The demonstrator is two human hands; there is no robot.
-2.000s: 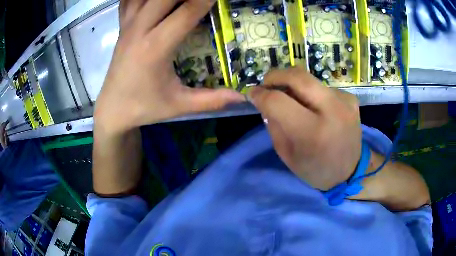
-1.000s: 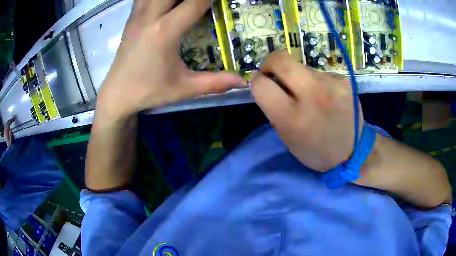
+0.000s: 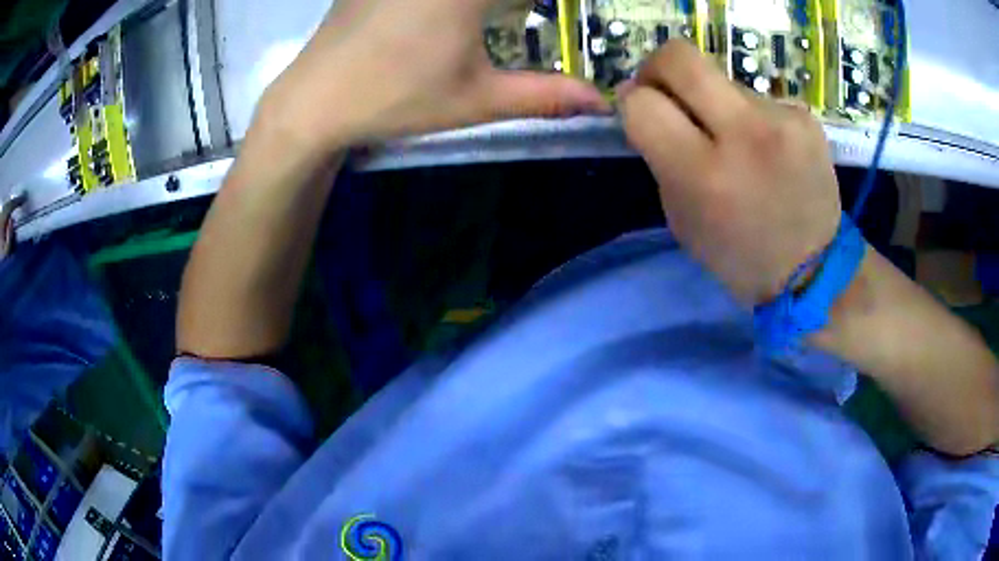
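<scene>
Several cream circuit boards (image 3: 769, 46) with bright yellow long edges lie side by side on the white surface, cut off by the top edge. My left hand (image 3: 422, 77) lies over the leftmost board, its thumb stretched to the board's near edge; its other fingers run out of the top edge. My right hand (image 3: 739, 164) has thumb and index finger pinched together at the near edge of the second board, close to my left thumb tip. Whether something sits in the pinch is hidden. A blue wrist strap (image 3: 816, 287) with a blue cord is on my right wrist.
A metal rail (image 3: 493, 142) runs along the surface's near edge. More yellow-edged boards (image 3: 101, 137) lie at the far left. At the left edge are another person's blue sleeve (image 3: 49, 329) and part of a hand. Trays with blue items (image 3: 33, 477) stand at the lower left.
The view has shifted, so boards and hands appear higher and further right. Both hands keep nearly the same pose at the board edge. The blue cord now hangs further right, off the hand.
</scene>
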